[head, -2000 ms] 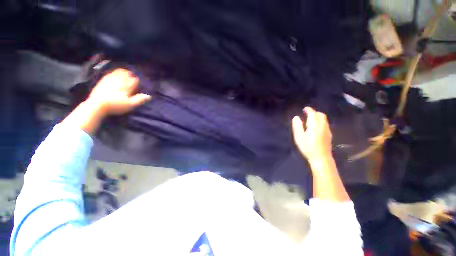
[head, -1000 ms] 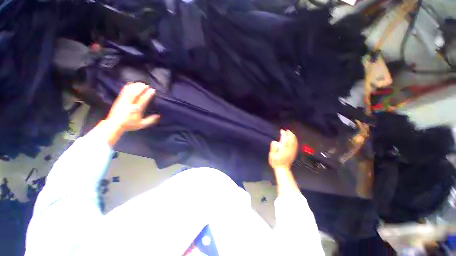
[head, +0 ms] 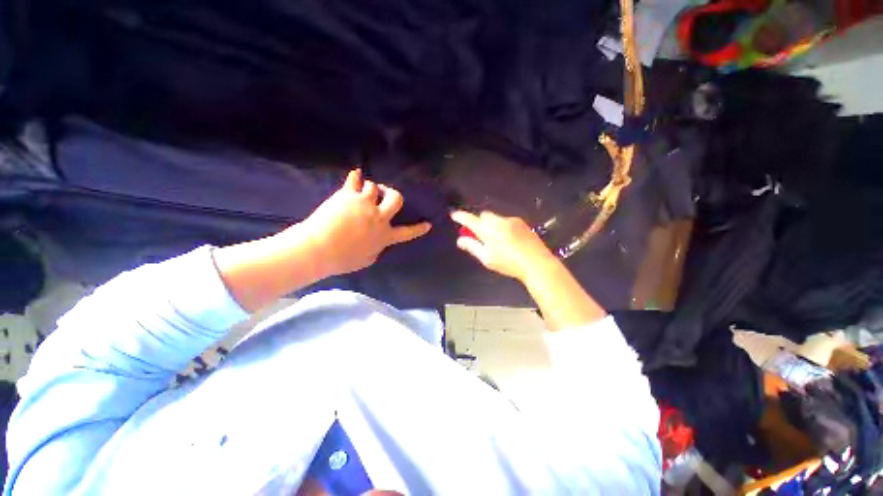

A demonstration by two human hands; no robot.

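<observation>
The dark navy garment (head: 194, 184) lies in long folds across the dark padded board (head: 591, 276). My left hand (head: 368, 225) rests at the garment's right part, fingers partly bent and thumb pointing right; no clear grip on the cloth shows. My right hand (head: 503, 244) is just right of it, fingers curled around a dark steam iron (head: 467, 232). Only the iron's red spot shows clearly between the fingers; its soleplate is hidden or lost against the dark cloth. The tan iron hose (head: 629, 97) runs from near my right hand to the top edge.
Dark cloth is heaped behind the board (head: 290, 68) and to its right (head: 765, 194). The board's right end has a brown wooden face (head: 661, 262). A red-handled item (head: 712, 34) lies at upper right. Mixed scraps and a red thing (head: 676, 426) are at lower right.
My left hand has moved right along the garment, close to my right hand. My right hand, beside the red spot before, now has its fingers around it, and the iron has moved left. The view has shifted.
</observation>
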